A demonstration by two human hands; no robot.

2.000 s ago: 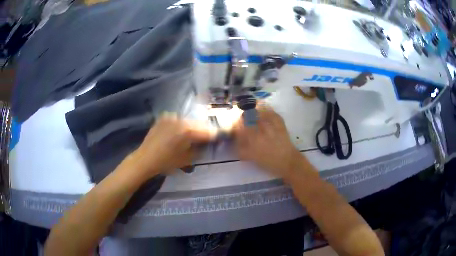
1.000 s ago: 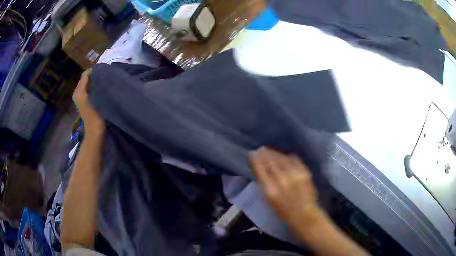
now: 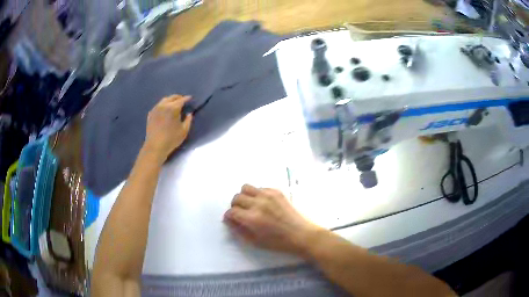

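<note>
Dark grey garment panels (image 3: 223, 75) lie spread at the back left of the white machine table, with a broken dark line across them. My left hand (image 3: 168, 125) is on the panels, with its thumb and fingers closed on dark cloth near that line. My right hand (image 3: 264, 217) rests on the bare white table left of the needle area, fingers loosely bent, with no cloth visible in it. The white sewing machine (image 3: 400, 125) with its blue stripe stands at the right. No cloth shows under its presser foot.
Black-handled scissors (image 3: 459, 174) lie under the machine arm. A grey table edge with a ruler scale (image 3: 232, 284) runs along the front. A blue basket (image 3: 40, 197) and a white object with a dark rim (image 3: 57, 246) are at the far left. Cluttered cloth is behind.
The dark panel held over the left front edge is out of my right hand and no longer seen there. The view has swung back to the machine; my left hand is now on the back panels.
</note>
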